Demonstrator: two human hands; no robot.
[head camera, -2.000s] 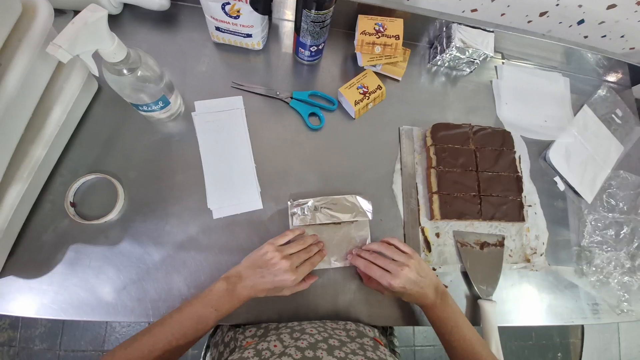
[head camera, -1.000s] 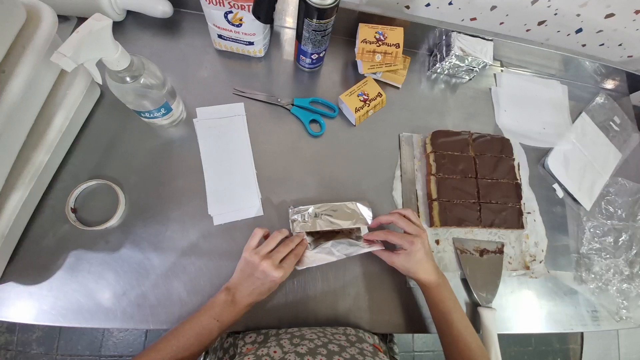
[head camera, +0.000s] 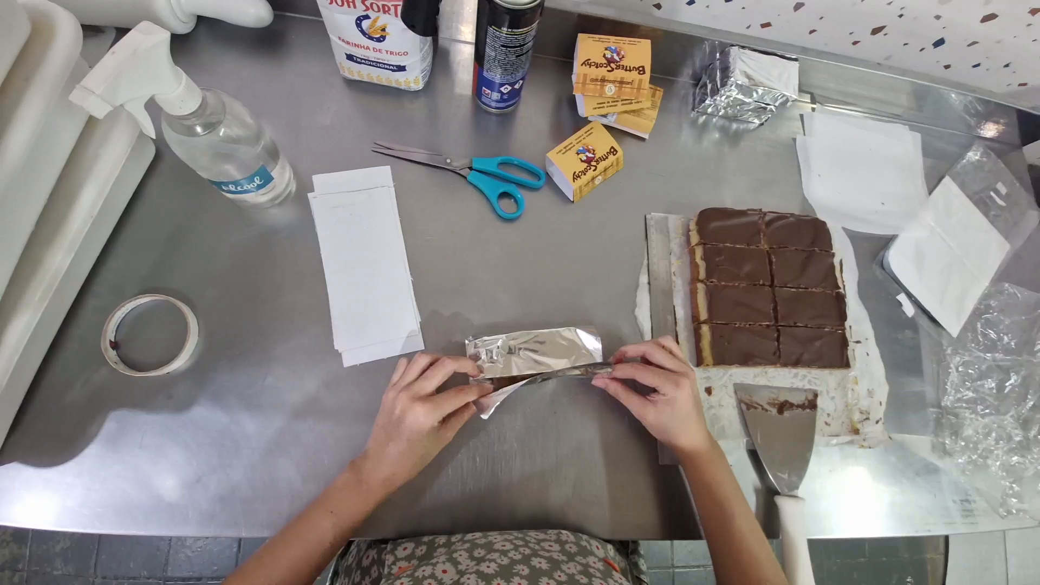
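A sheet of aluminium foil (head camera: 540, 348) lies near the front edge of the steel table, with something brown partly visible in its fold. My left hand (head camera: 426, 414) pinches the foil's left end between thumb and fingers. At its right end, the fingertips of my right hand (head camera: 656, 394) grip the raised front flap. To the right, a chocolate-topped slab cut into squares (head camera: 772, 288) sits on white paper. A scraper with a white handle (head camera: 780, 439), its blade smeared with chocolate, lies in front of the slab. What the foil encloses is mostly hidden.
Blue-handled scissors (head camera: 487, 175), yellow printed wrappers (head camera: 587, 161), a foil-wrapped block (head camera: 746, 84), a spray can (head camera: 505, 57) and a flour bag (head camera: 380, 45) stand or lie farther back. Leftward are white paper strips (head camera: 367, 268), a tape roll (head camera: 149, 335) and a spray bottle (head camera: 231, 154). Plastic film (head camera: 991, 398) lies far right.
The foil lay flatter under both hands; it was then opened, showing something brown inside. Now its front flap is lifted and folded up between my hands.
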